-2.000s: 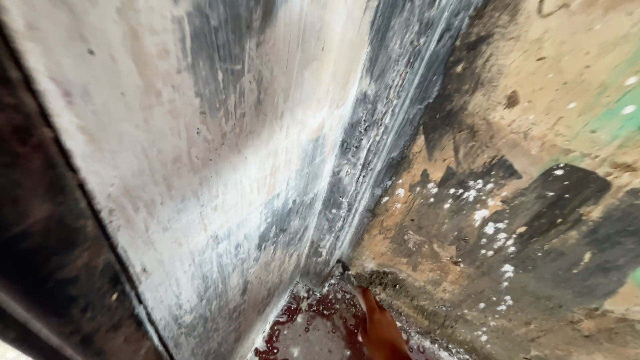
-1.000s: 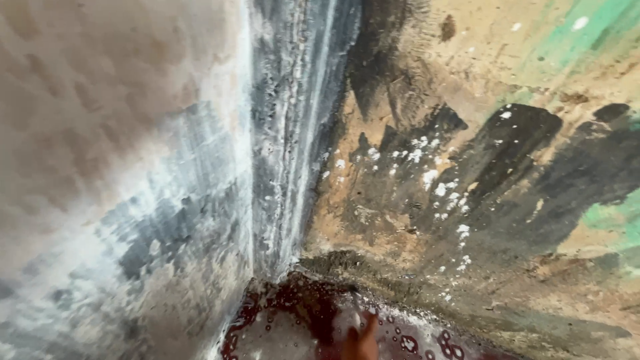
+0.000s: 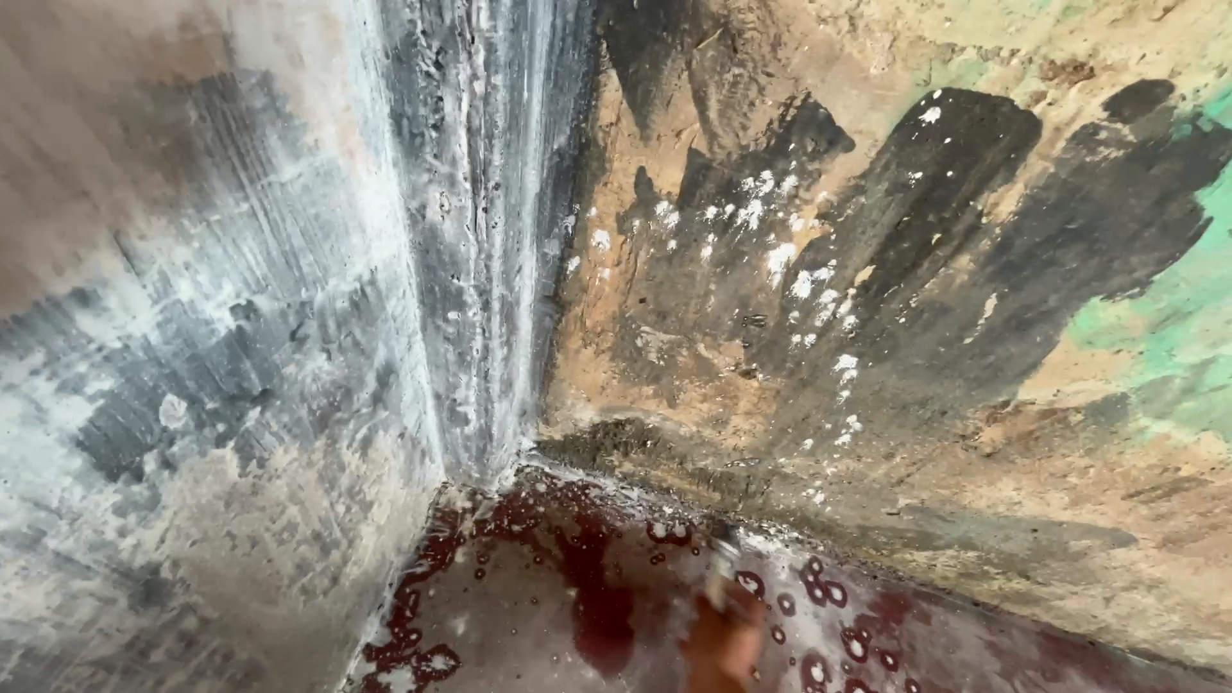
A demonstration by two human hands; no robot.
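At the lower edge, right of centre, my right hand (image 3: 724, 640) is blurred, with its fingers closed around the handle of a small tool (image 3: 722, 558). The tool is too blurred to name; it may be a brush or a scraper. Its dark tip is at the foot of the right-hand wall (image 3: 866, 481), where the wall meets the dark red floor (image 3: 604, 616). A whitish film and ring-shaped spots lie on the floor around the hand. My left hand is not in view.
A grey and white streaked panel (image 3: 241, 404) stands at the left. A grey vertical strip (image 3: 472, 241) runs down into the corner between panel and wall. The tan wall bears dark patches, white splashes and green paint (image 3: 1174, 346).
My right hand with the tool has moved right along the wall's foot, away from the corner. The view has swung to the right.
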